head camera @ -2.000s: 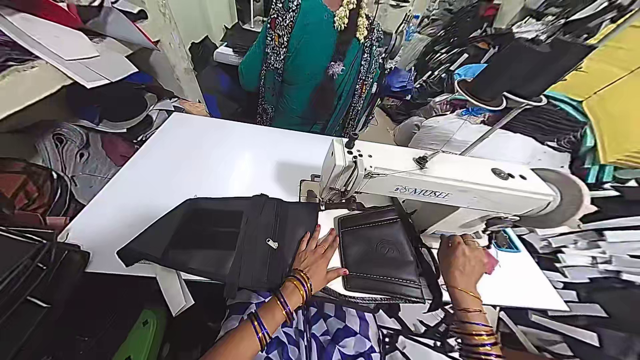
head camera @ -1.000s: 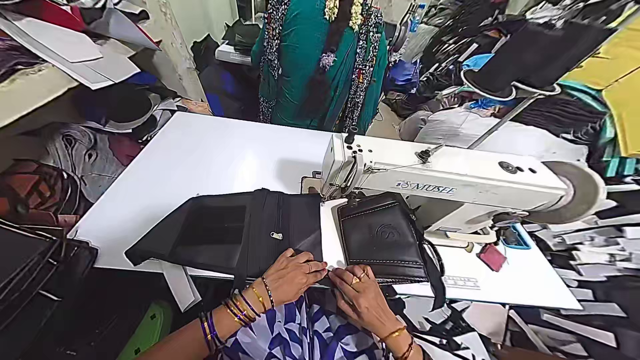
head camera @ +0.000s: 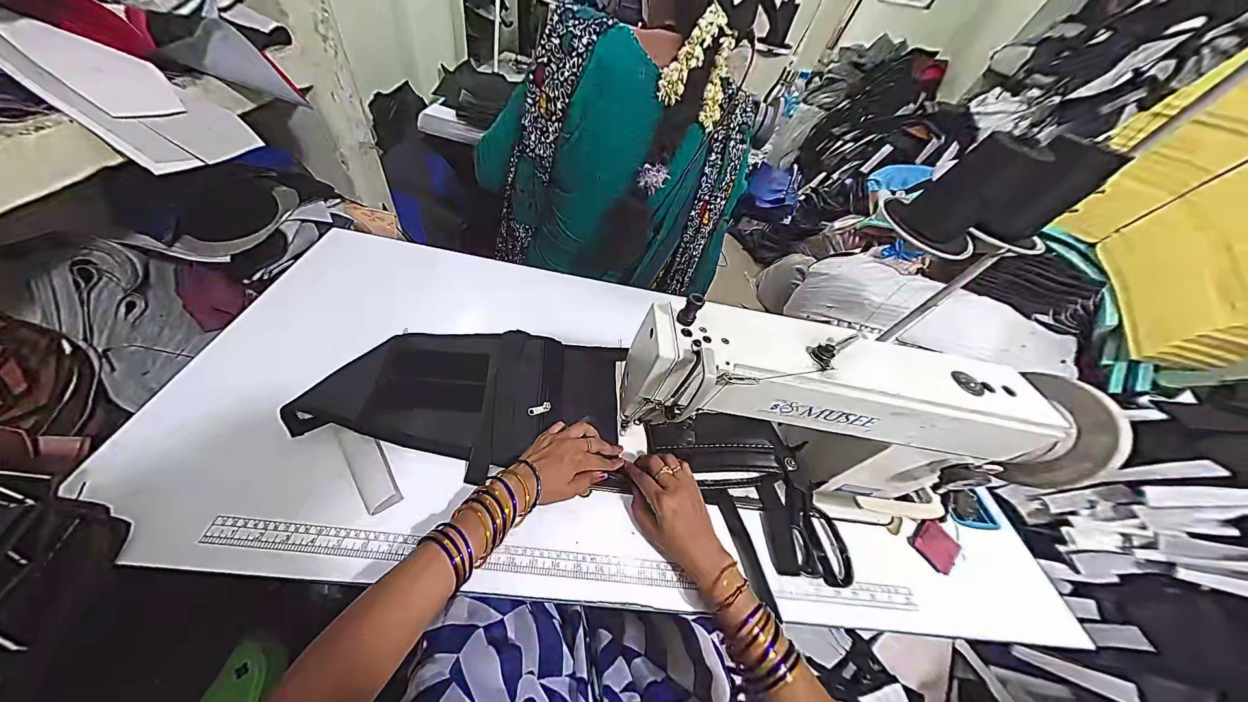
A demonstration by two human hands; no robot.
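A black fabric bag piece (head camera: 439, 380) with a zipper (head camera: 538, 409) lies flat on the white sewing table, its right end at the needle area of a white Musee sewing machine (head camera: 858, 400). My left hand (head camera: 573, 460) presses on its near right edge, fingers together. Close beside it, my right hand (head camera: 673, 507) pinches the same near edge with thumb and fingers. A black leather-like panel with pale stitching (head camera: 721, 448) lies partly under the machine arm. Black straps and looped handles (head camera: 824, 546) hang from it, right of my right hand. The fingertips partly hide the edge.
A printed ruler scale (head camera: 390, 544) runs along the table's near side. A white strip (head camera: 369, 470) sticks out below the fabric. A red cloth scrap (head camera: 934, 546) lies right of the machine base. Black thread cones (head camera: 985, 195) stand behind. A person in green (head camera: 609, 156) sits beyond the table.
My right hand has come from beside the machine base to the work's near edge, next to my left hand. The bag work has moved away from me, and the black panel is now partly under the machine arm.
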